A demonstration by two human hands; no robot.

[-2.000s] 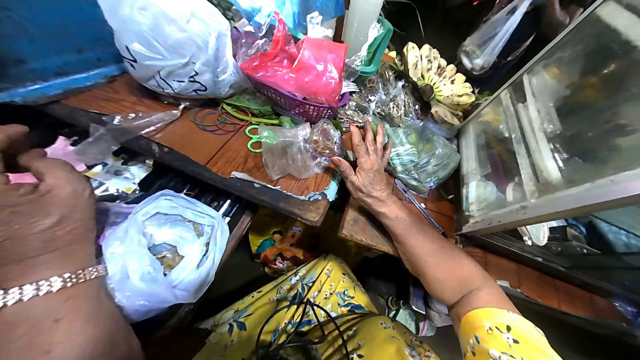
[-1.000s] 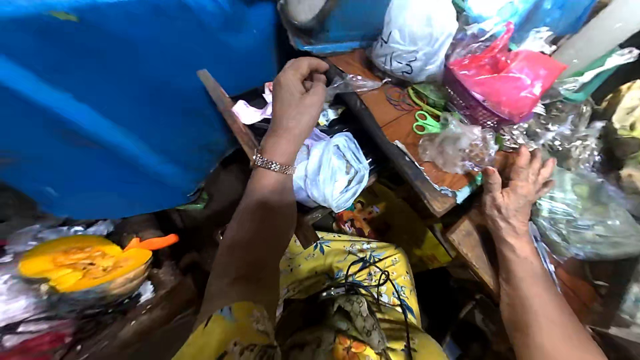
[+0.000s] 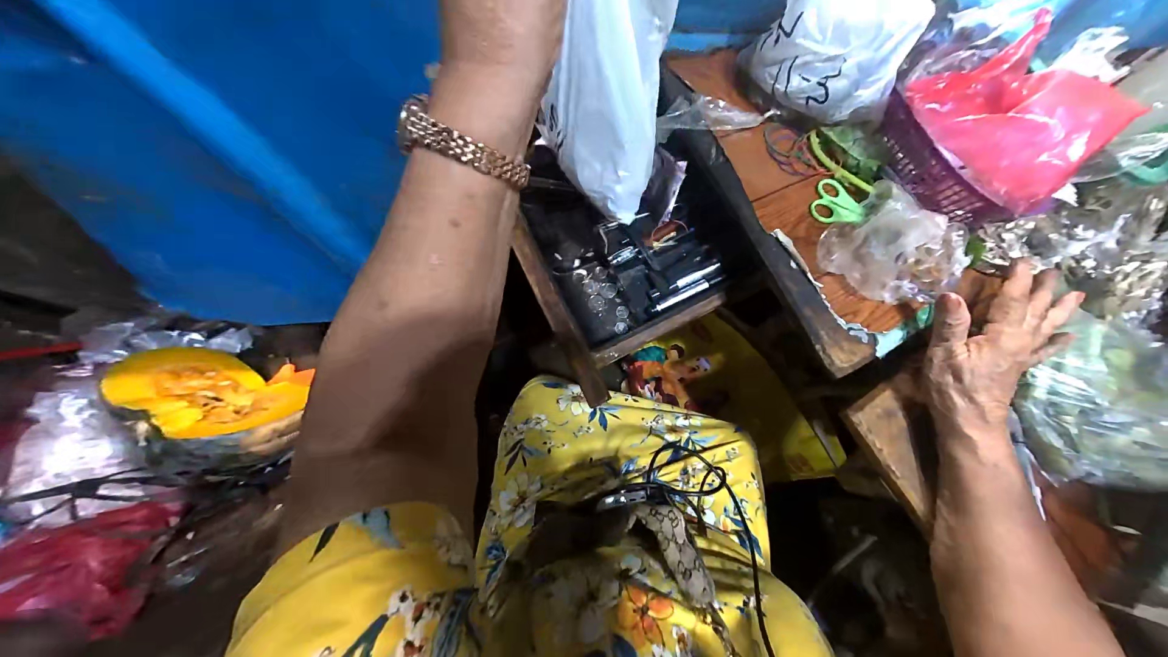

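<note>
My left hand [image 3: 502, 27], with a metal bracelet on the wrist, reaches to the top edge, where its fingers are cut off by the frame. A white plastic bag [image 3: 607, 109] hangs beside it, over an open wooden drawer [image 3: 630, 342] that holds pens and coins. Whether my fingers hold the bag is hidden. My right hand [image 3: 995, 351] lies with fingers apart at the wooden tabletop, between a crumpled clear plastic bag [image 3: 899, 246] and a clear bag of greens [image 3: 1095, 392].
Green-handled scissors [image 3: 835, 203], a purple basket [image 3: 944, 173] with a pink plastic bag [image 3: 1022, 119] and a white bag with writing [image 3: 830, 64] are on the table. A cut pumpkin [image 3: 210, 392] lies at left. A blue surface [image 3: 228, 137] stands at upper left.
The white plastic bag, in the drawer in the earlier frames, now hangs raised over it, and the drawer's contents show. My left hand has moved forward. My right hand stays at the tabletop.
</note>
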